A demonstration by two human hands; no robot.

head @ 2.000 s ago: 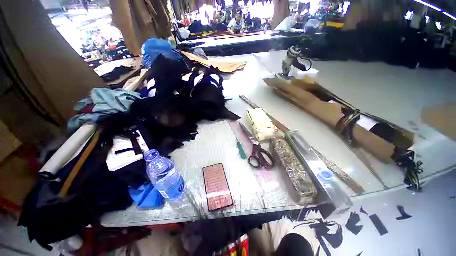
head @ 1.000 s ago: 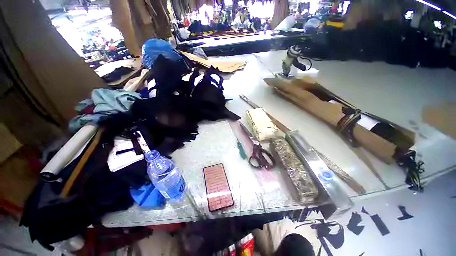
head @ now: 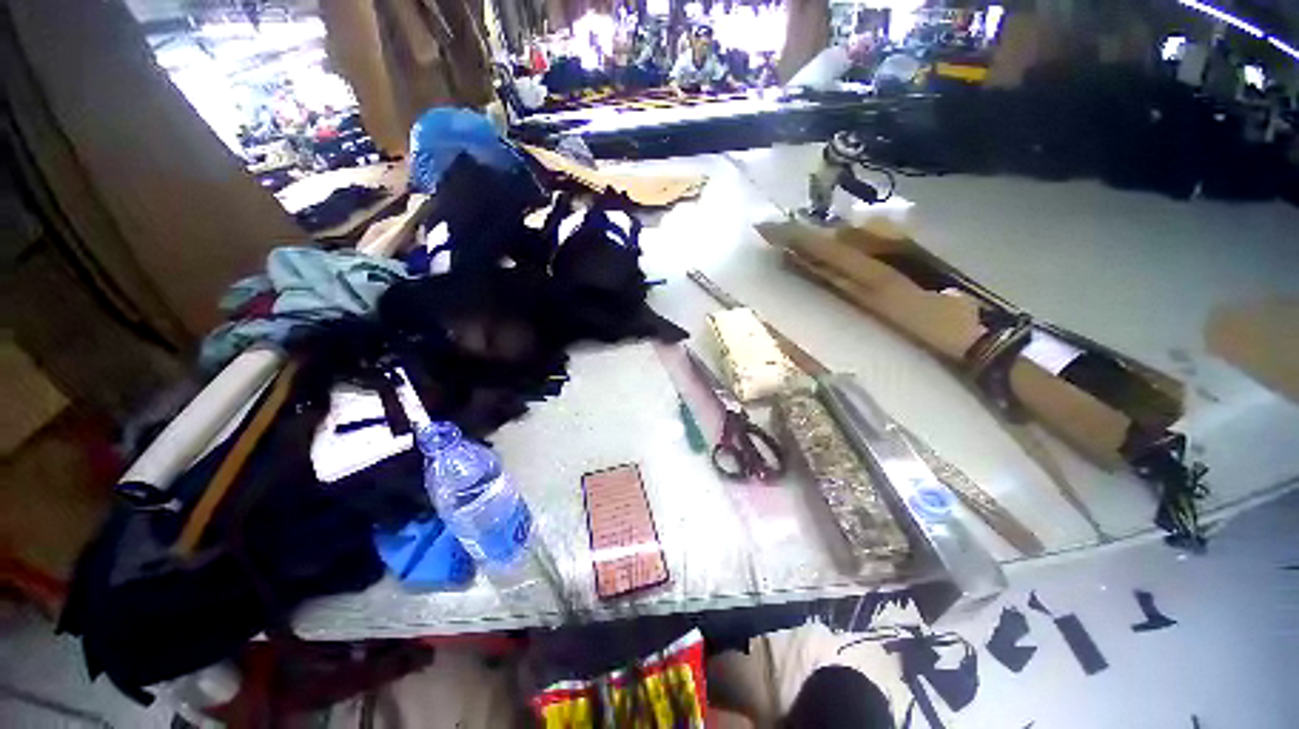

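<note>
A red, yellow and white snack packet (head: 627, 692) shows at the bottom edge, below the table's front edge and cut off by the frame. Neither of my hands can be made out; a small brownish patch right of the packet is too unclear to name. A smartphone (head: 624, 530) with a pinkish-red lit screen lies near the table's front edge. A clear water bottle (head: 477, 499) with a blue label is left of it. Scissors (head: 745, 446) with dark red handles lie to its right, beside a thin teal tool (head: 692, 425).
A speckled bar (head: 841, 484), a long clear box (head: 912, 499) and a pale yellow block (head: 748, 353) lie right of the scissors. Black cloth (head: 484, 321) heaps at left. A tied brown card bundle (head: 969, 335) and small machine (head: 841, 174) are farther back. Dark scraps (head: 1078, 638) lie lower right.
The snack packet has risen and shifted left at the bottom edge, and more of it shows. The things on the table have kept their places, with a slight shift of the view.
</note>
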